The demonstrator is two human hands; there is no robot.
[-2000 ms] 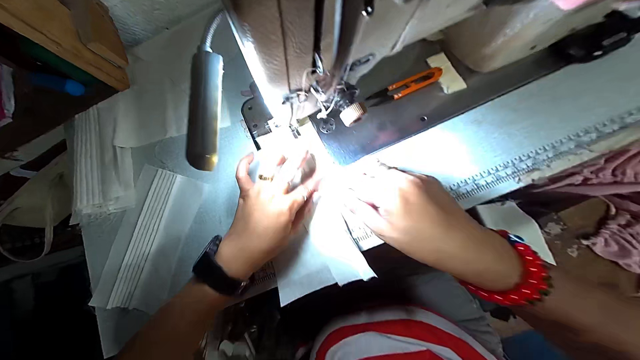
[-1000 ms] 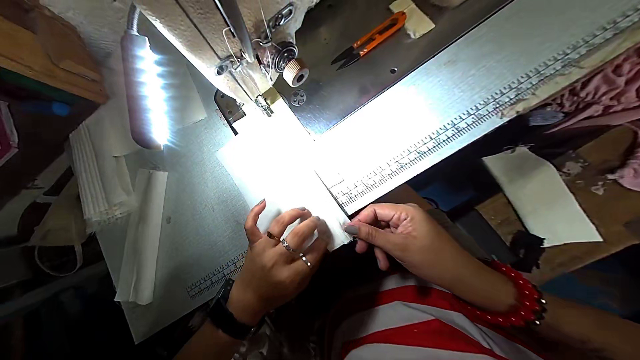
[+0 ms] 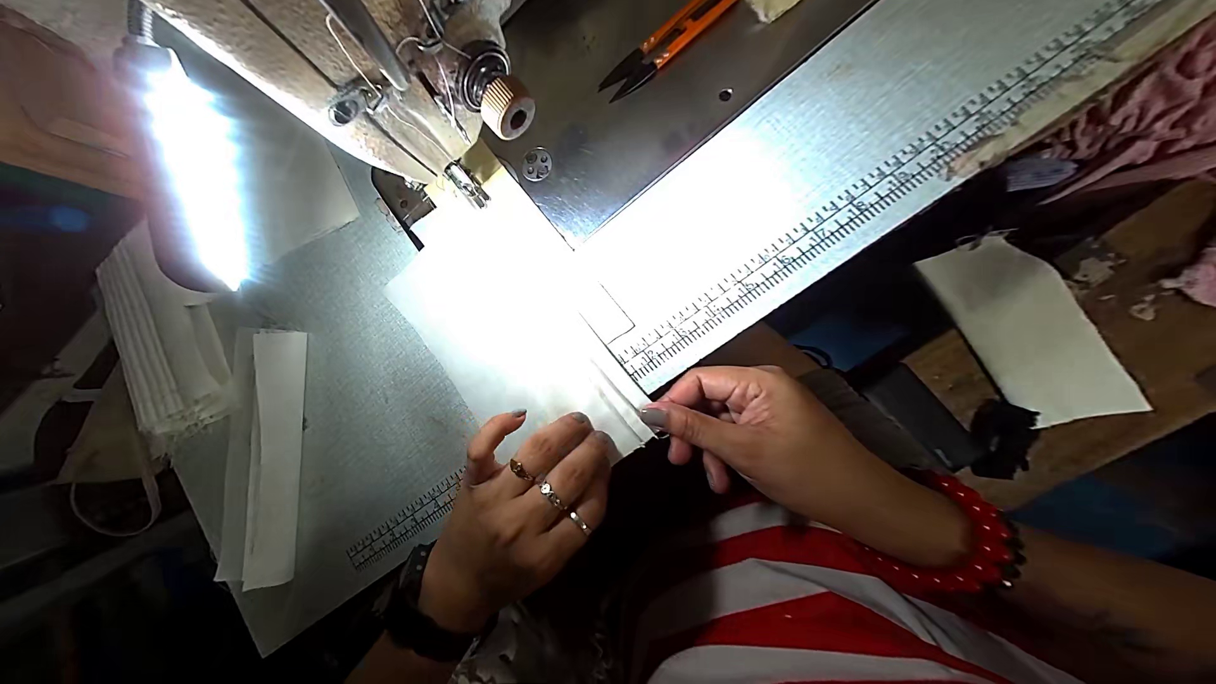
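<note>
A white fabric piece [image 3: 513, 332] lies on the sewing machine bed, its far end under the presser foot [image 3: 465, 183]. My left hand [image 3: 532, 503], with rings and a dark wristband, rests its fingertips on the near part of the fabric, fingers apart. My right hand [image 3: 750, 427], with a red beaded bracelet, pinches the near right corner of the fabric between thumb and index finger. Folds run along the fabric's right edge. Glare from the lamp washes out the middle of the fabric.
A lit lamp [image 3: 195, 171] hangs at upper left. Orange thread snips [image 3: 665, 47] lie behind the machine head. Pleated white pieces [image 3: 161, 332] and a folded strip [image 3: 275, 456] are at left. Printed rulers [image 3: 807, 237] edge the table. Another white piece [image 3: 1035, 332] lies at right.
Both hands have moved from beside the presser foot to the fabric's near end, leaving more fabric exposed. The view has shifted closer to the machine.
</note>
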